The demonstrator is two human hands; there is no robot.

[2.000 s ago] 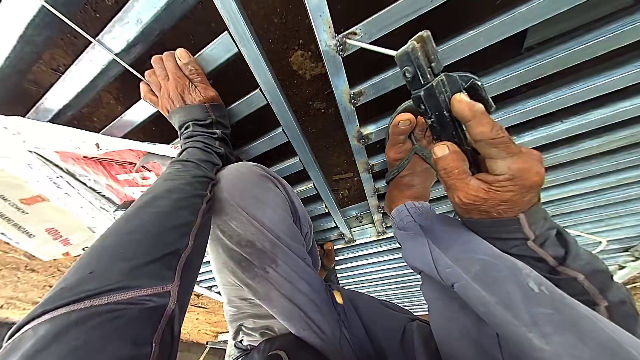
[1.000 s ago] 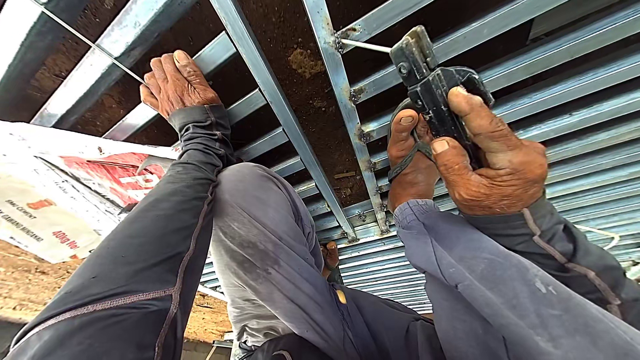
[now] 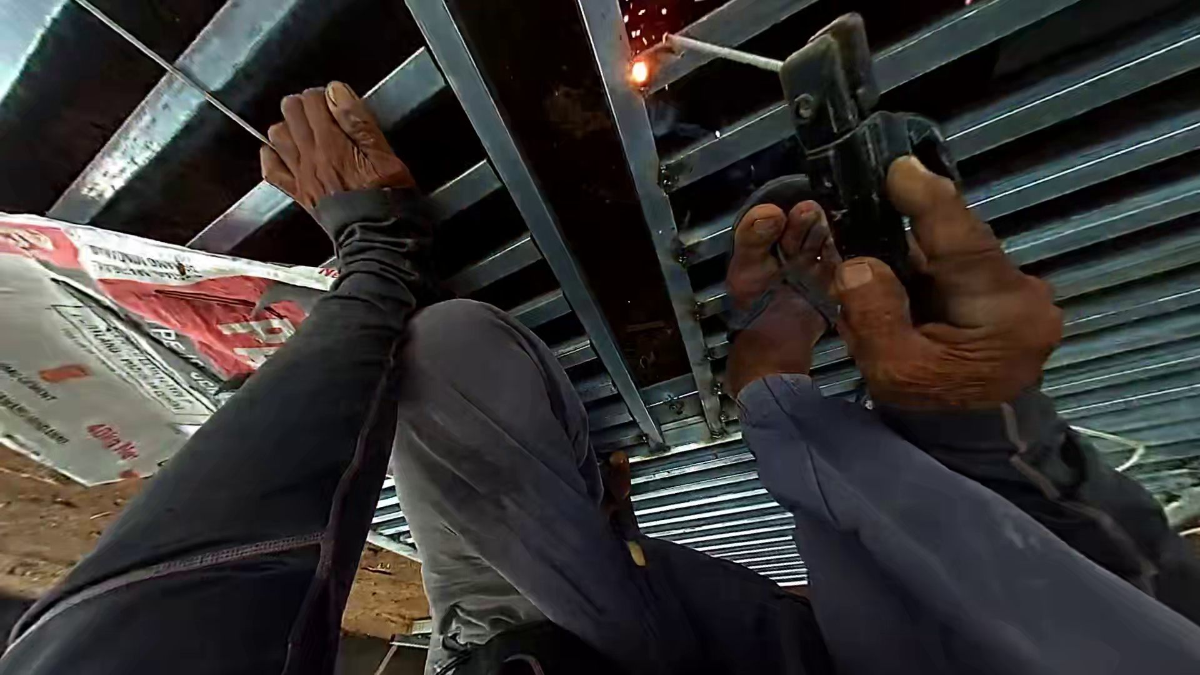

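Observation:
My right hand (image 3: 947, 300) grips a black welding electrode holder (image 3: 834, 141). A pale welding electrode (image 3: 727, 53) sticks out of its jaws to the left, toward a long metal bar (image 3: 647, 169). A bright orange glow (image 3: 639, 72) and red sparks show on that bar near the electrode's end. My left hand (image 3: 337, 145) rests at a metal crossbar (image 3: 405, 89), its fingers curled over; a thin metal rod (image 3: 178, 70) runs up to its fingers, and whether they grip it or the bar I cannot tell. Dark weld spots mark several joints along the long bar.
My sandalled foot (image 3: 773, 272) rests on the bars beside the electrode holder. A second long bar (image 3: 534, 206) runs between my hands, with dark gaps around it. Printed cement sacks (image 3: 94, 375) lie at the left above bare soil (image 3: 56, 516). A pale cable (image 3: 1125, 445) shows at right.
An orange glow and sparks have appeared by the electrode's end, where none showed before. The picture has grown darker. Both hands keep nearly the same places.

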